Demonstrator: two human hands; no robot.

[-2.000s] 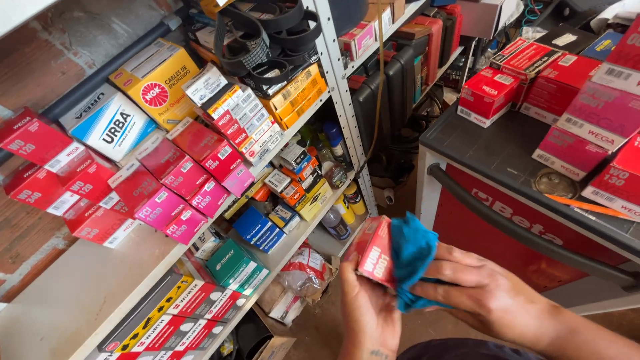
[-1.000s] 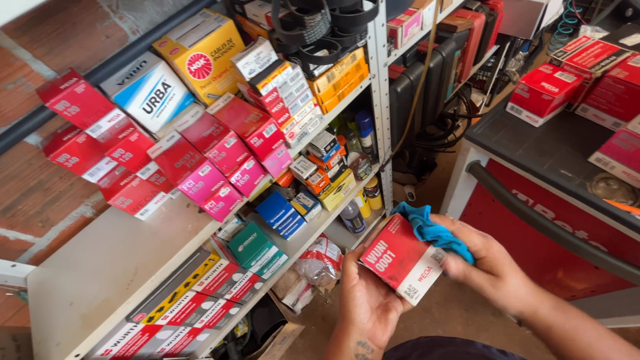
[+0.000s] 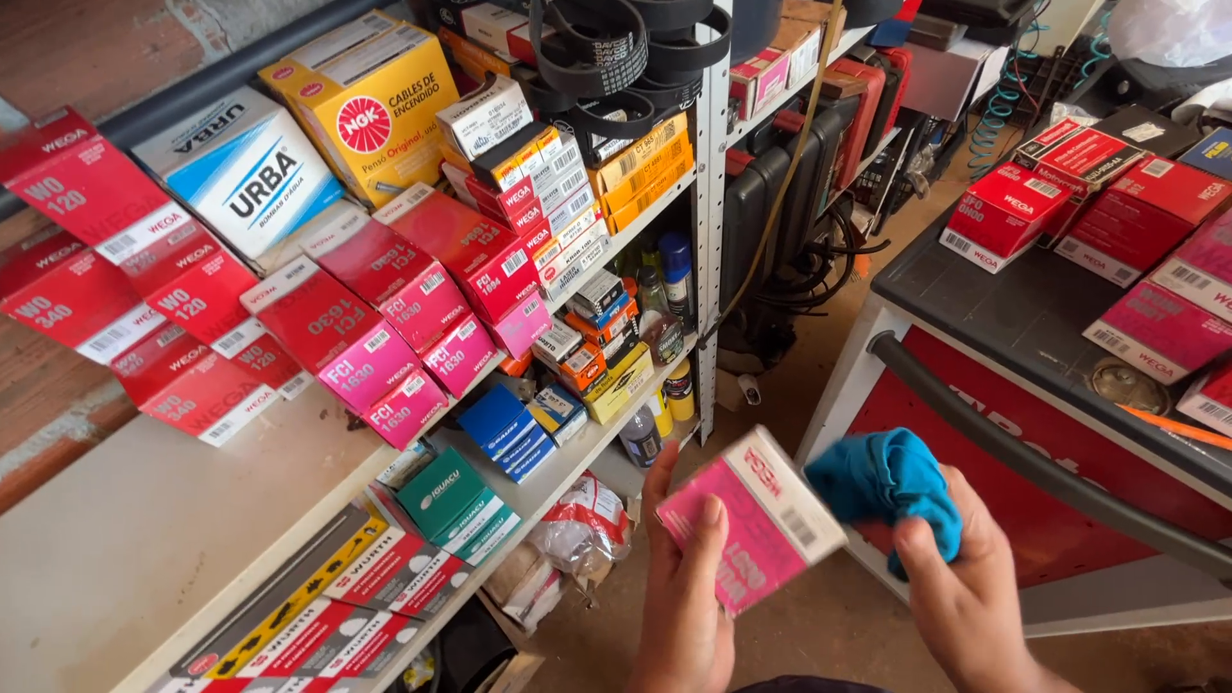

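My left hand (image 3: 688,577) grips a pink and white WEGA filter carton (image 3: 751,520), its thumb across the pink face. The carton is tilted, with a white, barcoded side toward the upper right. My right hand (image 3: 962,568) holds a bunched blue cloth (image 3: 890,491) just right of the carton; it is slightly blurred, and whether it touches the carton I cannot tell. Red and pink WEGA cartons (image 3: 318,327) stand in stacks on the shelf at the left. More red cartons (image 3: 1006,212) lie on the dark top of the red tool cabinet at the right.
A metal shelf unit (image 3: 710,241) with a perforated post stands at the left, holding a URBA box (image 3: 241,173), an NGK box (image 3: 371,115), black belts (image 3: 602,48) and green cartons (image 3: 448,496). The cabinet's black handle (image 3: 1039,462) juts out at the right. A plastic-wrapped bundle (image 3: 582,525) lies low beside the shelf.
The carton in my left hand has been turned: its red face showed before, a pink face and a white side show now. The blue cloth, earlier against the carton, has moved to its right.
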